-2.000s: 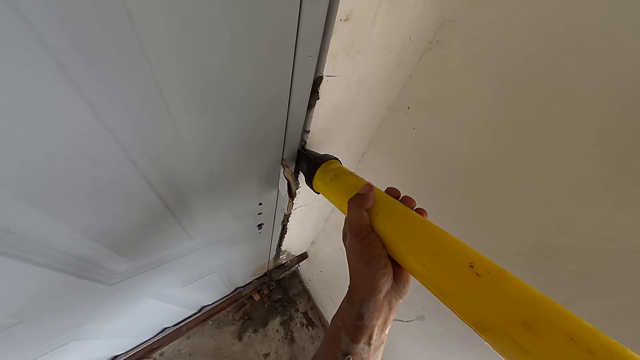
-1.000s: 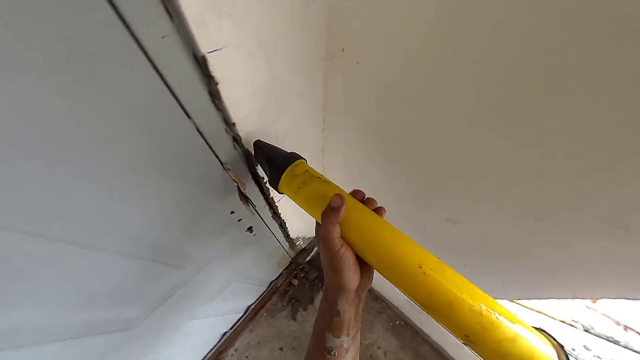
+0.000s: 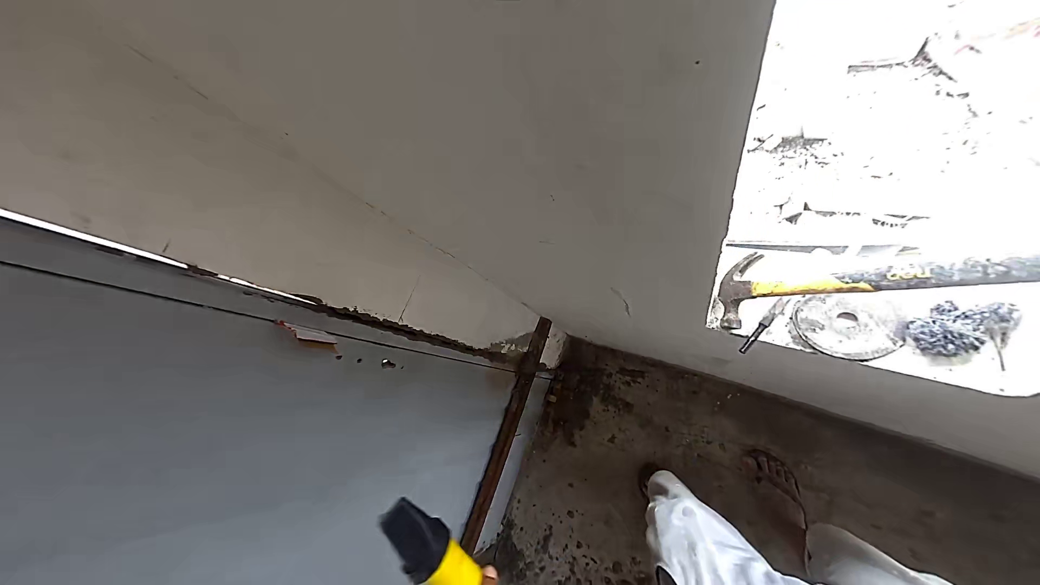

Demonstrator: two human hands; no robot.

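Observation:
At the bottom edge, left of centre, a yellow tube (image 3: 455,566) with a black flattened nozzle (image 3: 413,536) pokes into view, slightly blurred. A fingertip of my left hand (image 3: 490,574) shows beside the tube; the rest of that hand is cut off. My right hand is out of the picture. The nozzle is apart from the grey door panel's edge joint (image 3: 422,331), where rough dark filler lies against the pale wall (image 3: 455,276). Further left, bright light shows through a thin slit in this joint. A torn flap (image 3: 309,334) and small holes mark the panel.
A brown strip (image 3: 508,431) crosses the panel's foot. On a bright ledge at right lie a claw hammer (image 3: 804,287), a round disc (image 3: 847,325), a thin metal tool (image 3: 762,327) and wire-like brushes (image 3: 946,331). Feet and pale trousers (image 3: 703,528) are over the stained floor (image 3: 601,479).
The nozzle was at the joint two seconds ago, then just off it; now it is well away, low in view. The view has swung toward the ledge and floor.

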